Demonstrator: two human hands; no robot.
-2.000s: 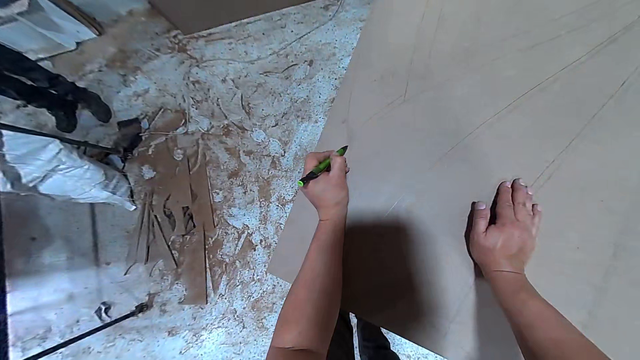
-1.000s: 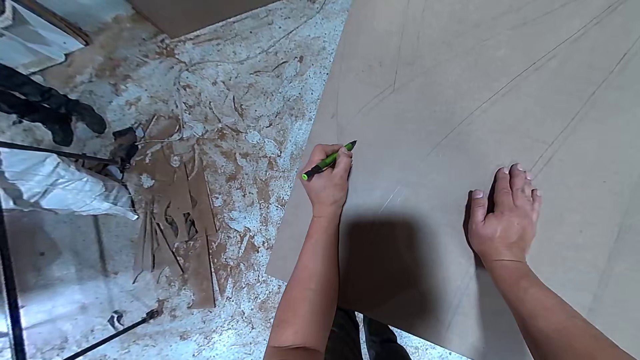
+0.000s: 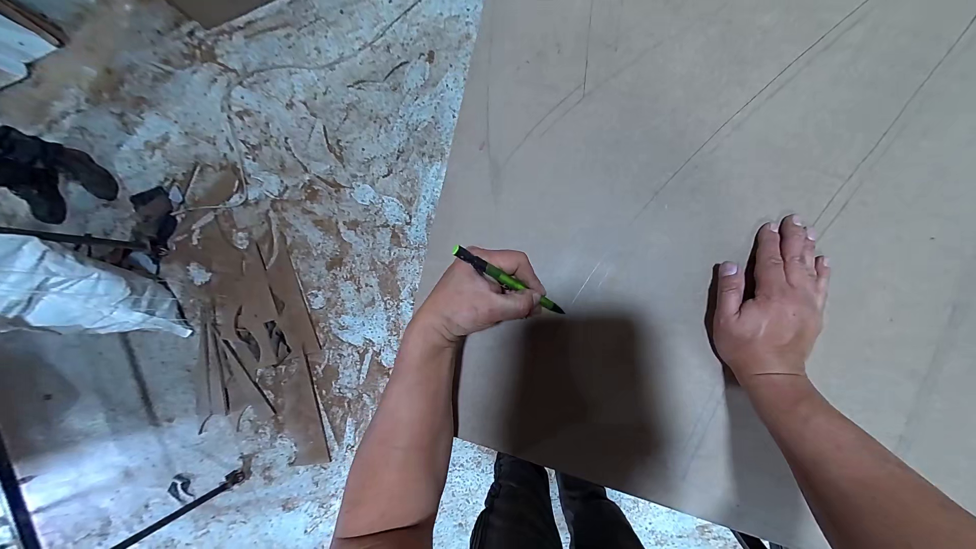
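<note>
My left hand [image 3: 484, 293] grips a green and black marking pencil [image 3: 507, 280], its dark tip pointing right and down, close to the brown sheet of board [image 3: 663, 252]. Whether the tip touches the surface I cannot tell. Flat on the same sheet, to the right, rests my right hand [image 3: 774, 305] with the thumb apart from the fingers. Long thin dark lines run diagonally over the board above both hands, and short pale marks lie between the hands. A dark shadow falls on the sheet just below the pencil tip.
Brown offcut strips [image 3: 293, 366] and debris litter the stained floor [image 3: 351, 252] at left. A white sack [image 3: 84, 286] lies beside a dark bar. Another person's dark shoes [image 3: 61, 171] show at far left. My own legs [image 3: 557, 503] stand below the board's near edge.
My left hand has turned and moved toward the right, and the pencil tip, which pointed up and right, now points down and right. My right hand stays flat on the board.
</note>
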